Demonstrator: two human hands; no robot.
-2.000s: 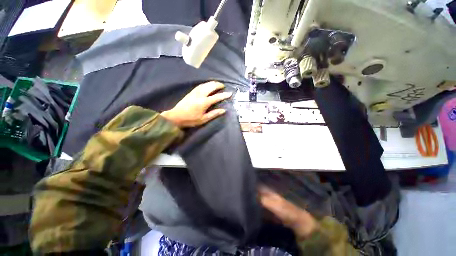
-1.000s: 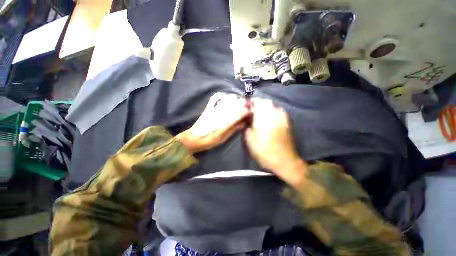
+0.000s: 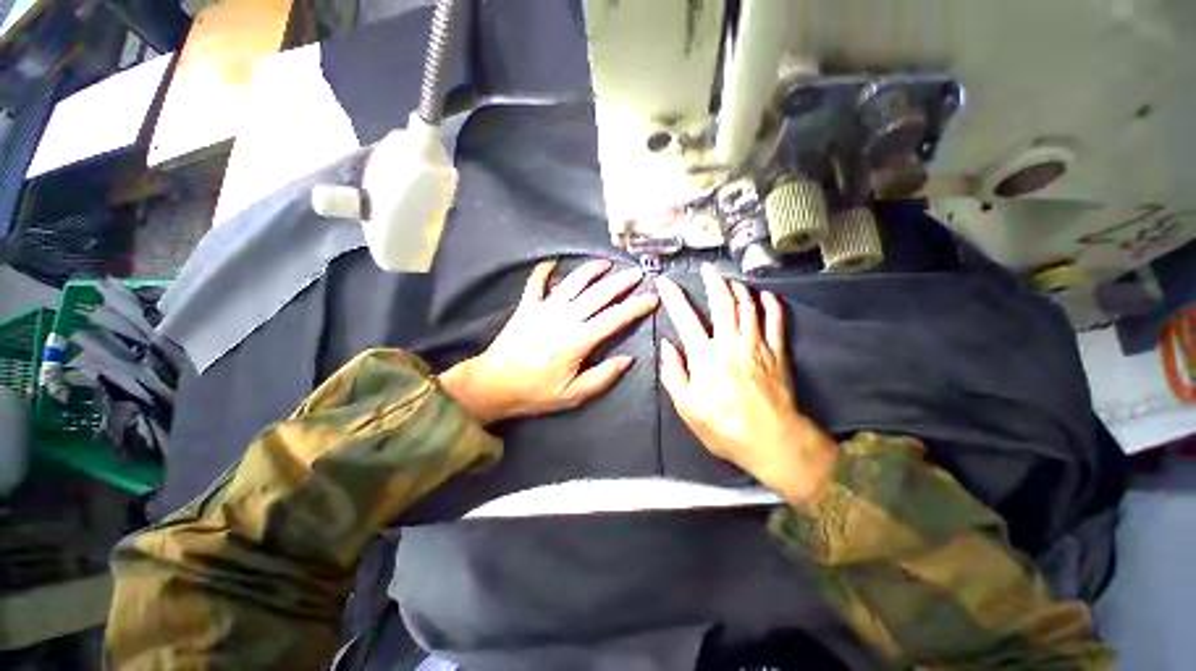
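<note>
The dark grey garment panels [image 3: 525, 459] spread over the white machine table [image 3: 617, 496], with a seam line running from the presser foot toward me. My left hand [image 3: 558, 344] lies flat on the cloth left of the seam, fingers spread, fingertips near the presser foot [image 3: 649, 265]. My right hand [image 3: 737, 374] lies flat on the cloth right of the seam, fingers apart. Neither hand grips anything. The needle plate is hidden under the cloth. The cream-white sewing machine [image 3: 1036, 118] stands over the panels at the upper right.
The white machine lamp [image 3: 409, 197] hangs left of the needle. A green crate [image 3: 99, 446] with grey pieces stands at far left. Orange scissor handles [image 3: 1184, 351] show at the right edge. More cloth hangs below the table edge, over my lap.
My right hand has come up from below the table edge onto the cloth. The panels now cover the needle plate and spread right. Since one second ago, both hands have flattened and moved apart.
</note>
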